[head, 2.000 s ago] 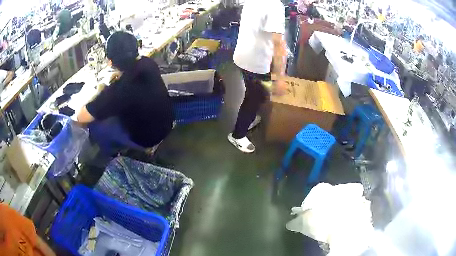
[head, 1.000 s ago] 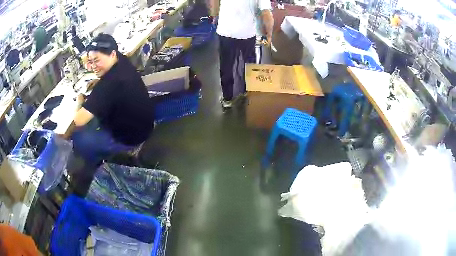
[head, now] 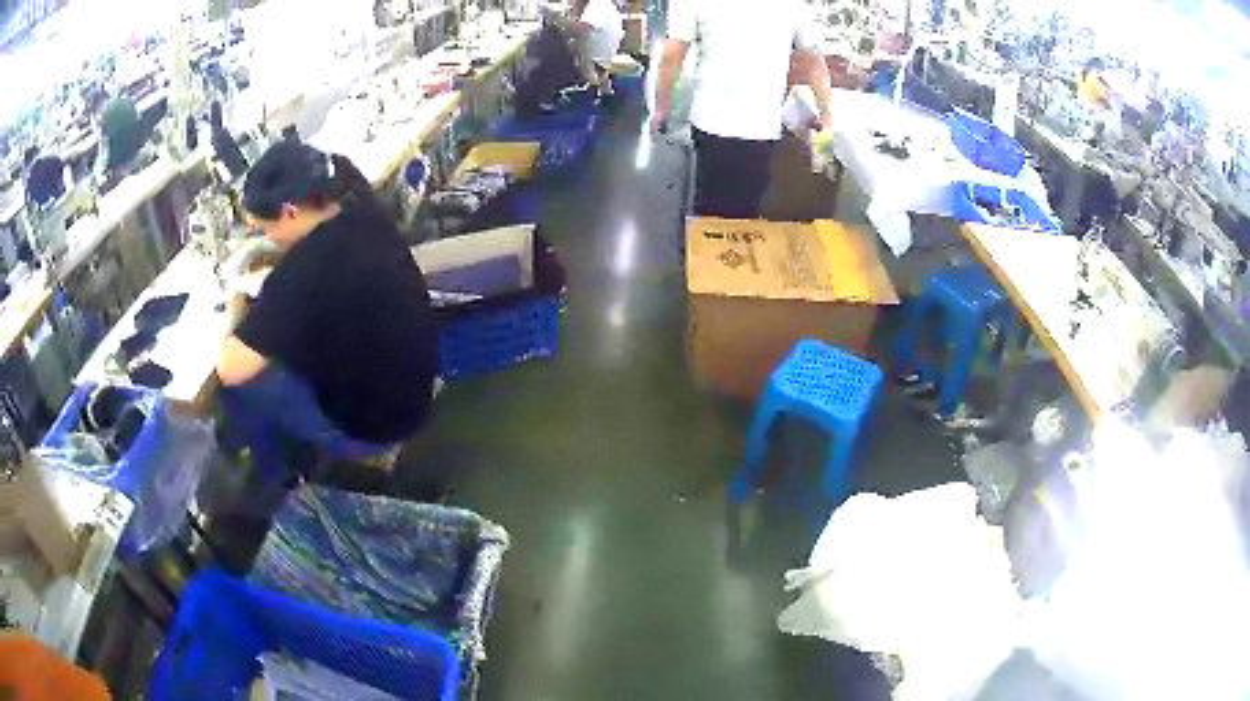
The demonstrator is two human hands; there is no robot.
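Neither of my hands is in the picture. Nearest in front of me at the lower left is a blue slatted crate (head: 322, 633) with pale sheets in it, cut off by the bottom edge. A basket lined with mottled blue-green cloth (head: 377, 548) stands right behind it. A large crumpled white cloth bundle (head: 912, 568) lies at the lower right, with its right part washed out by glare.
A seated person in black (head: 336, 315) works at the left machine table. A person in white stands behind a cardboard carton (head: 788, 260). A blue stool (head: 823, 384) stands before the carton. An orange sleeve (head: 48, 671) shows at lower left. The dark green floor aisle (head: 590, 452) runs between.
The seated person's face has turned from me back down to the table. The standing person has moved from the aisle to behind the carton. The view has tilted slightly up since one second ago.
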